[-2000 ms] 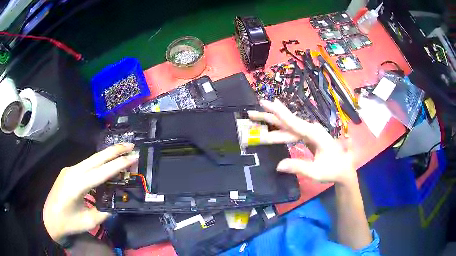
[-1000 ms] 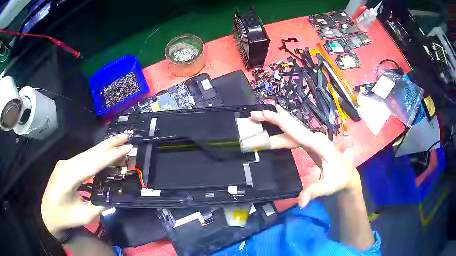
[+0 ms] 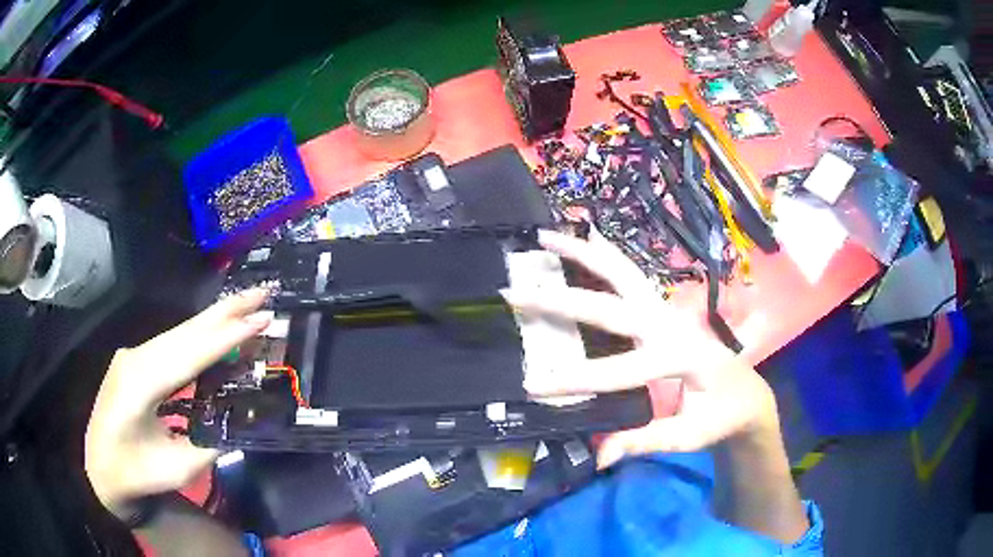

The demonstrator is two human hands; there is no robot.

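An open tablet chassis [image 3: 425, 348] with a black frame, dark central area, pale strips and a thin red-yellow wire lies level in front of me. My left hand [image 3: 163, 403] grips its left end, with the thumb at the lower edge and fingers over the small board area. My right hand [image 3: 664, 348] is at its right end, with fingers spread over the pale strip and the thumb at the lower right edge. A second open chassis [image 3: 468, 500] lies partly under it, nearer me. Another unit with a mainboard [image 3: 365, 215] shows behind it.
A blue bin of screws [image 3: 248, 185], a glass dish [image 3: 390, 114] and a black fan [image 3: 536, 78] stand behind. Tangled flex cables [image 3: 697, 174], small circuit boards [image 3: 730, 60] and a clear bag [image 3: 871, 201] lie right. White rolls [image 3: 76, 250] are at left.
Both hands have closed in on the chassis ends, and its near edge has tilted up. My right fingers have spread over the pale strip, covering its yellow label. The view has shifted slightly.
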